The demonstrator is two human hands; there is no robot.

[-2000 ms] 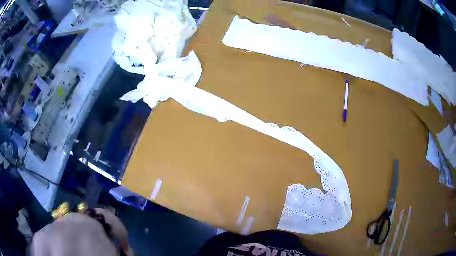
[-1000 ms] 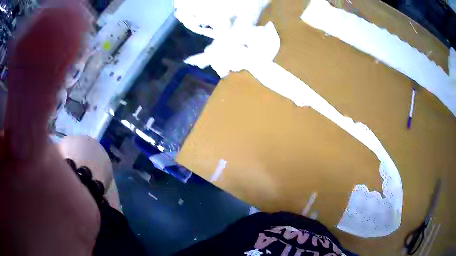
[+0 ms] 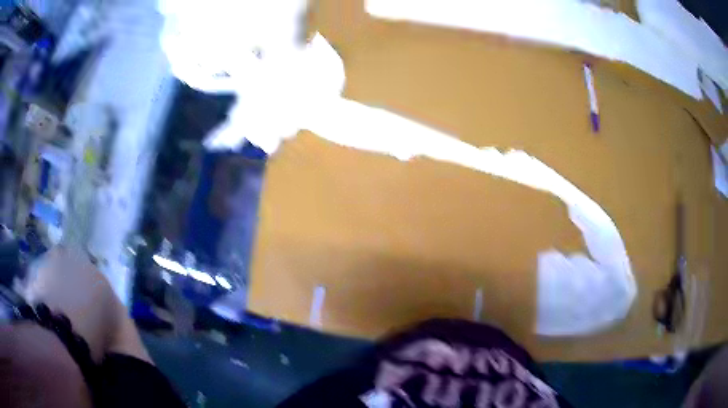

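A long white scalloped lace strip (image 3: 463, 155) runs from a loose white heap (image 3: 239, 48) at the upper left and curls back at the table's near right, its end lying flat. Black-handled shears (image 3: 672, 299) lie to its right, blurred. My left hand (image 3: 76, 291) is at the lower left, off the table, blurred and partly cut off, with dark beads at the wrist; its fingers are unclear. More blurred skin shows in front of it. A sliver of skin in the bottom right corner may be my right hand (image 3: 710, 389), mostly cut off. Neither touches the lace.
The tan table (image 3: 383, 231) has a flat white strip (image 3: 511, 20) along the far side and a white marking pen (image 3: 591, 96) near it. Short tape marks (image 3: 317, 307) lie by the near edge. Blurred white sewing tables (image 3: 112, 151) stand left above a dark green floor.
The view has swung and shifted. The large blurred hand or finger at the left has dropped low. Skin now shows at the bottom right. Lace, shears and pen lie as before on the table.
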